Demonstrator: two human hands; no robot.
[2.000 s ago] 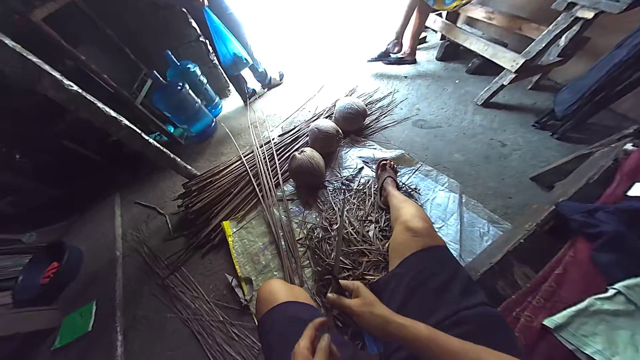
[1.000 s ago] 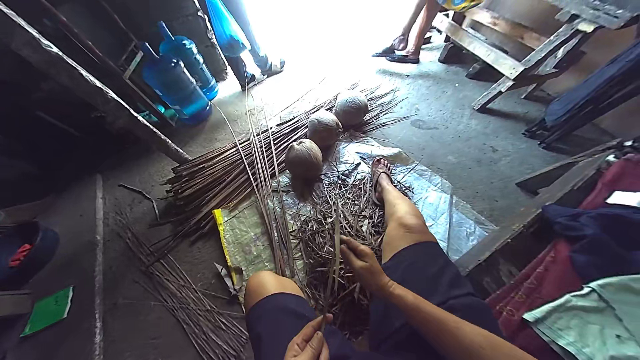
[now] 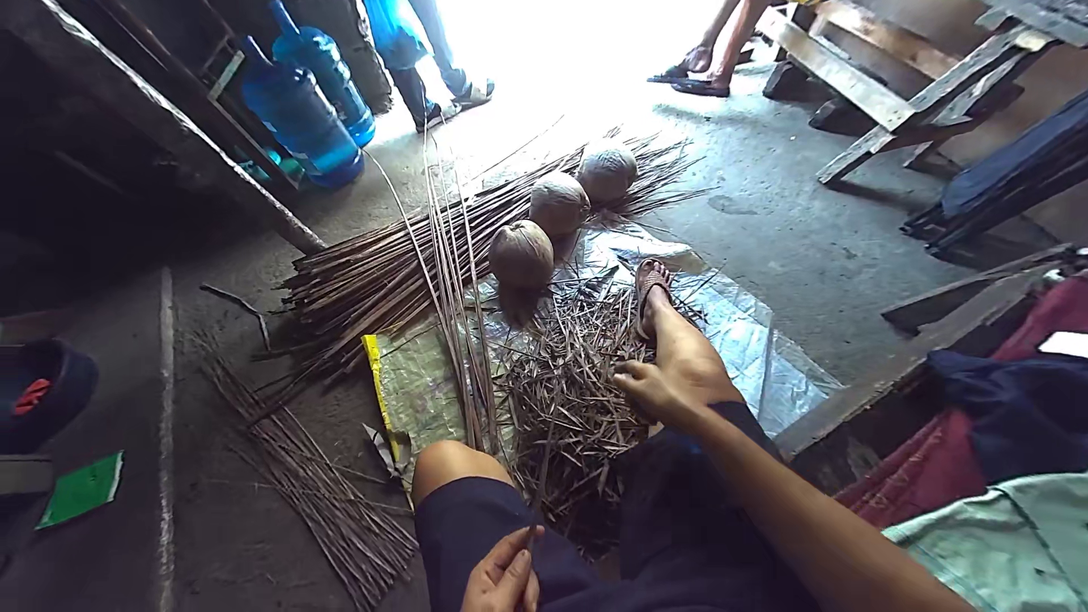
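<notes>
My left hand (image 3: 503,574), low in the view over my lap, pinches a thin dark strip between thumb and fingers. My right hand (image 3: 650,389) is beside my right shin, above the pile of dark shavings (image 3: 578,399); whether it holds anything is not clear. Several long thin palm ribs (image 3: 463,340) rise from beside my left knee. Behind them a large bundle of brown stalks (image 3: 382,272) lies across the floor, with three husked coconuts (image 3: 521,255) in a row on and beside it. A smaller bundle of thin sticks (image 3: 327,501) lies left of my knee.
A plastic sheet (image 3: 739,340) and a yellow-edged sack (image 3: 416,374) lie under the shavings. Two blue water jugs (image 3: 302,119) stand back left. Other people's feet (image 3: 701,81) show by the bright doorway. A wooden bench (image 3: 850,76) stands back right; clothes (image 3: 1003,527) lie at the right.
My right hand has moved from near my left hand, over the shavings, to beside my right shin. My left hand remains low over my lap.
</notes>
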